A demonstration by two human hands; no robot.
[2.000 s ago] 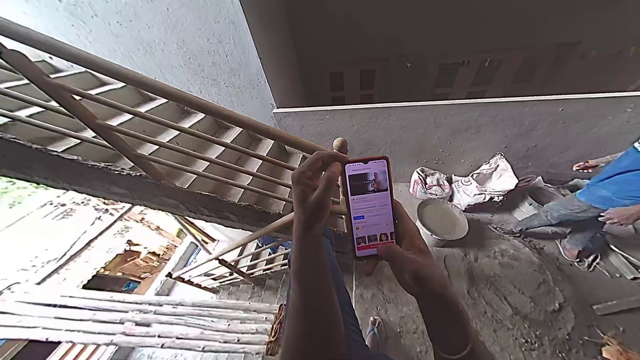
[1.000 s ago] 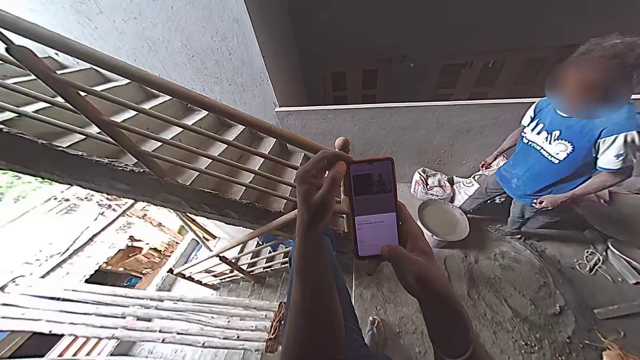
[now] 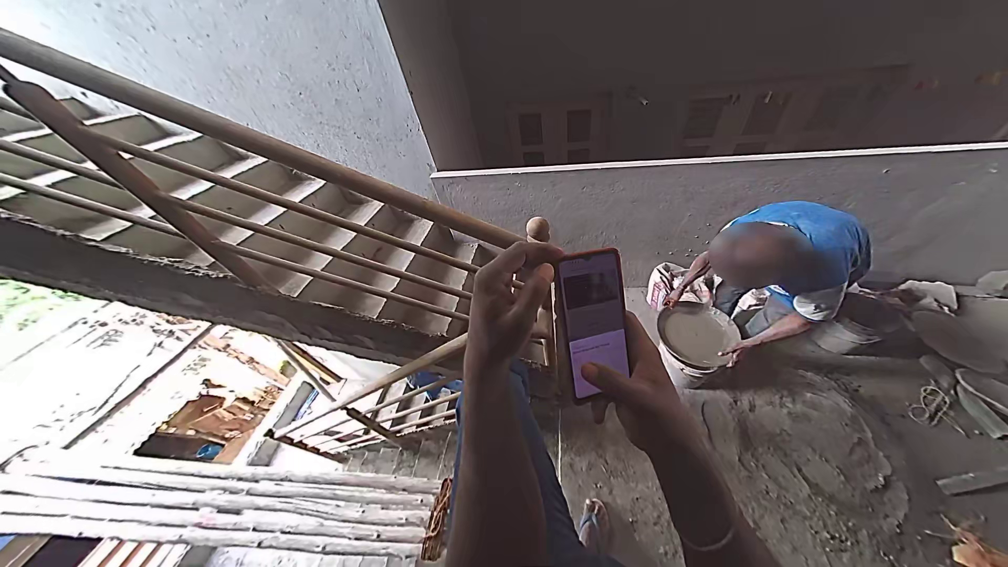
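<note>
A smartphone (image 3: 592, 323) in an orange-red case is held upright near the middle of the view, its screen lit with a dark picture above a pale panel. My right hand (image 3: 638, 386) grips its lower right side, the thumb over the lower screen. At the phone's upper left corner is my left hand (image 3: 512, 295), fingers bent and a fingertip at the case edge; whether it bears any of the phone's weight is unclear. Just behind this hand stands the round knob (image 3: 538, 229) of the railing post.
A co-worker in a blue shirt (image 3: 819, 236) bends over a bucket of grey mortar (image 3: 697, 335) at right, hands on its rim. Left are concrete stairs with a metal railing (image 3: 315, 169). Wet mortar (image 3: 795, 449) covers floor at lower right. A low wall (image 3: 614, 205) runs behind.
The co-worker, upright one second ago, now bends down with both hands at the mortar bucket. On the phone, the screen differs from two seconds ago. My hands have stayed about the same.
</note>
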